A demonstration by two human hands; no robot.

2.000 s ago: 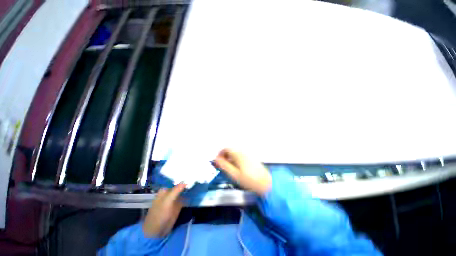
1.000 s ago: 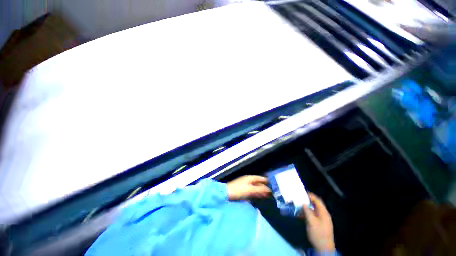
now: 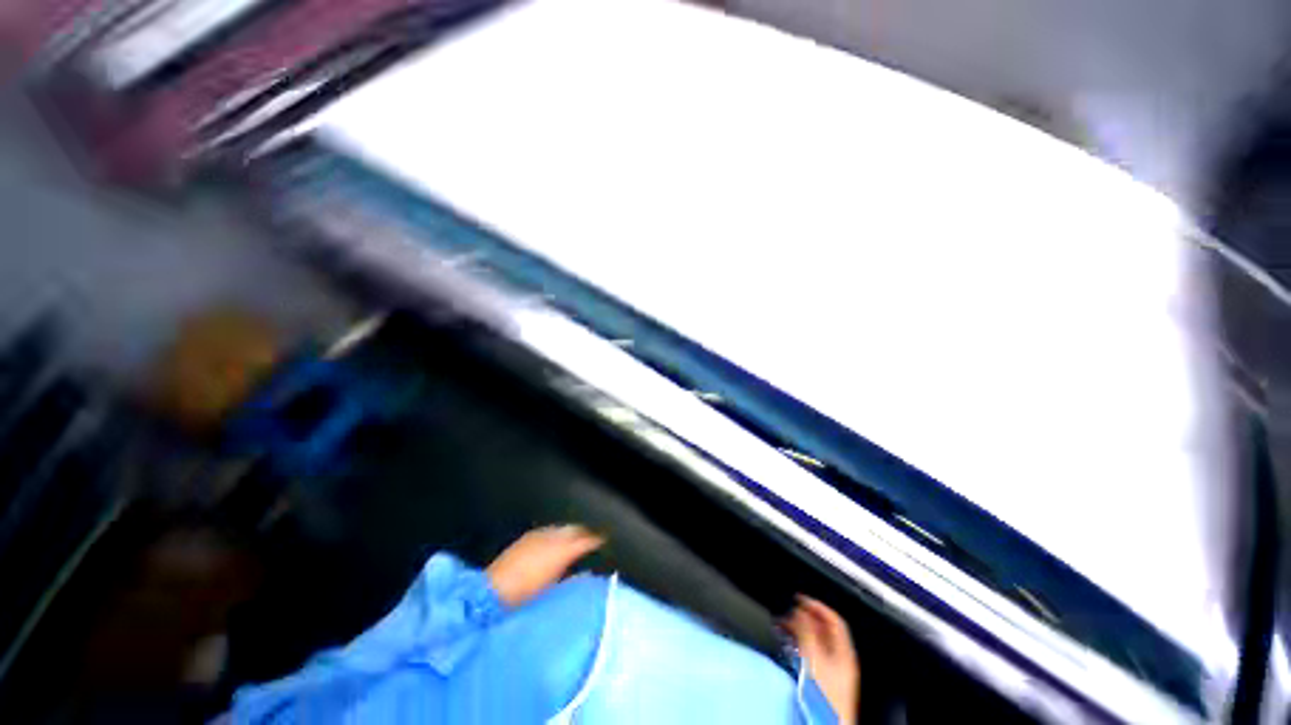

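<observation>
The large white panel (image 3: 850,255) glares across the upper middle and right, its near edge slanting down to the right. My left hand (image 3: 545,560) is at the lower middle, against the front of my blue smock, away from the panel. No object shows in it, but blur hides how its fingers stand. My right hand (image 3: 825,652) is low, right of the smock front, partly cut off by the sleeve. Whether it holds anything cannot be told. The packet with the white rectangle does not show.
A blue padded band (image 3: 680,371) and a pale metal rail (image 3: 708,432) run along the panel's near edge. Blurred blue (image 3: 305,411) and orange-brown (image 3: 220,366) items lie at the left. A dark curved post or cable (image 3: 1257,567) stands at the right edge.
The view has swung, with the near rail now slanting the other way. Both hands are apart and closer to my body. The blue and white packet seen in my right hand is no longer visible.
</observation>
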